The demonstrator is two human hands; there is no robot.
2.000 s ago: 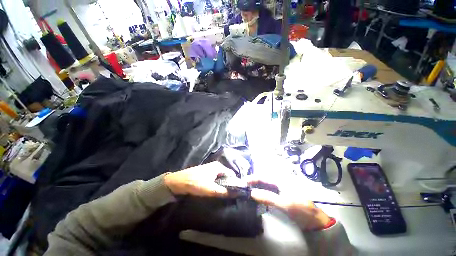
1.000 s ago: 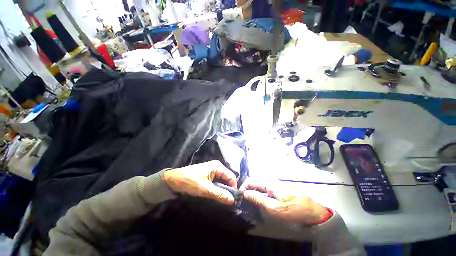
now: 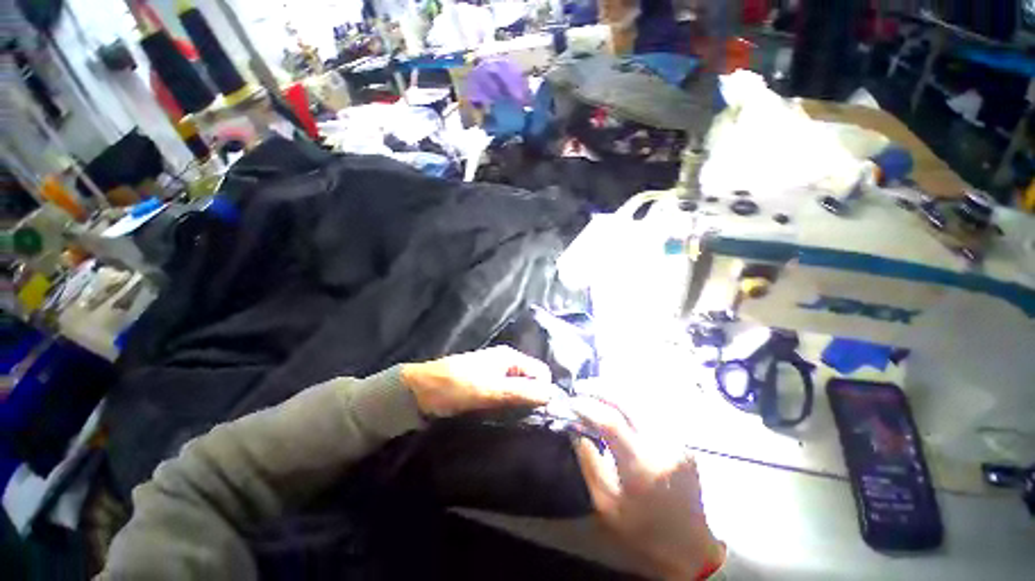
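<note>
A large black garment point(image 3: 341, 261) is heaped left of the sewing machine and reaches down to the front. My left hand point(image 3: 482, 380) pinches the garment's edge between its fingertips. My right hand point(image 3: 647, 477) holds the same edge beside it, fingertips close to those of my left hand. The pinched part is blurred and small. The white sewing machine point(image 3: 965, 301) with a teal stripe stands to the right. Its needle area is washed out by glare.
Black-handled scissors point(image 3: 785, 386), a blue scrap point(image 3: 857, 355) and a lit smartphone point(image 3: 885, 465) lie right of my hands. White cloth point(image 3: 783, 148) is piled behind the machine. Black thread cones point(image 3: 211, 51) stand at the back left.
The view has shifted, so the scene sits farther right and lower. My right hand has turned, with its back now facing up and its fingers pointing forward. The garment edge stays pinched.
</note>
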